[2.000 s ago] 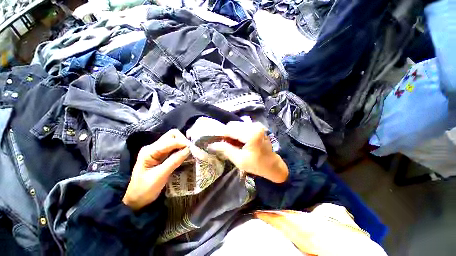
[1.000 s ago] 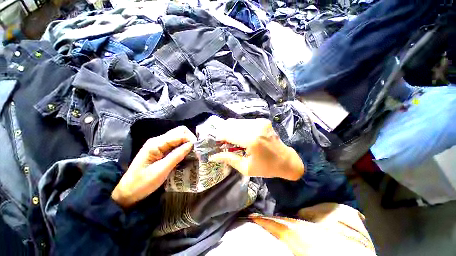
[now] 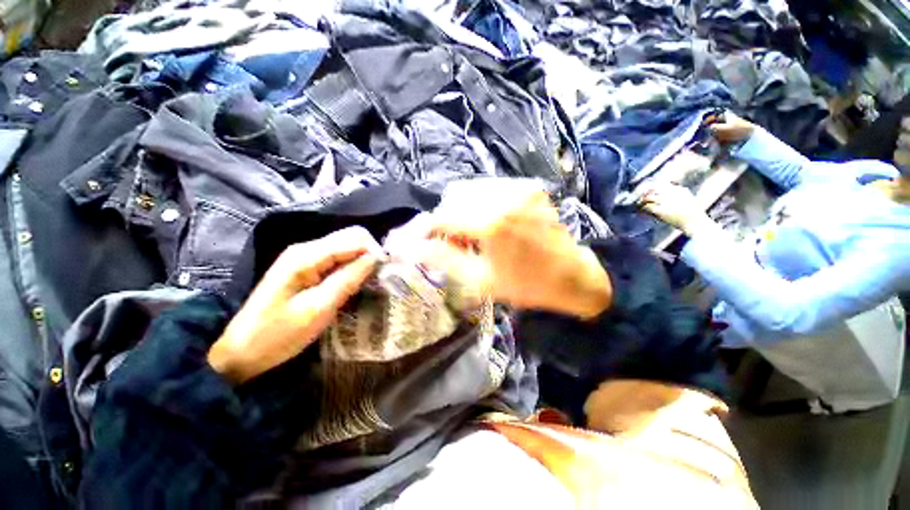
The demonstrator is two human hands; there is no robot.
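Note:
A grey-black denim jacket [image 3: 424, 379] lies in my lap, with pale beige embroidery reverse [image 3: 384, 324] turned up and long fine threads hanging from it. My left hand [image 3: 299, 299] pinches the upper edge of the embroidered part between thumb and fingers. My right hand [image 3: 524, 249] is blurred, just right of my left fingertips over the embroidery. A small red part [image 3: 457, 240] shows inside the right fist, likely the thread snips; their blades cannot be made out. Plain black cloth [image 3: 334, 221] lies behind both hands.
Grey-black denim jackets [image 3: 215, 189] with metal buttons are heaped ahead and at the left. Blue denim [image 3: 234, 72] lies farther back. At the right a person in light blue [image 3: 788, 269] handles dark blue denim [image 3: 659, 134]. White and orange cloth [image 3: 599, 458] covers my lap.
The co-worker's arms and hands have come into view at the right, and the large dark blue garment there is lowered. My right hand has moved slightly up; my left still pinches the cloth.

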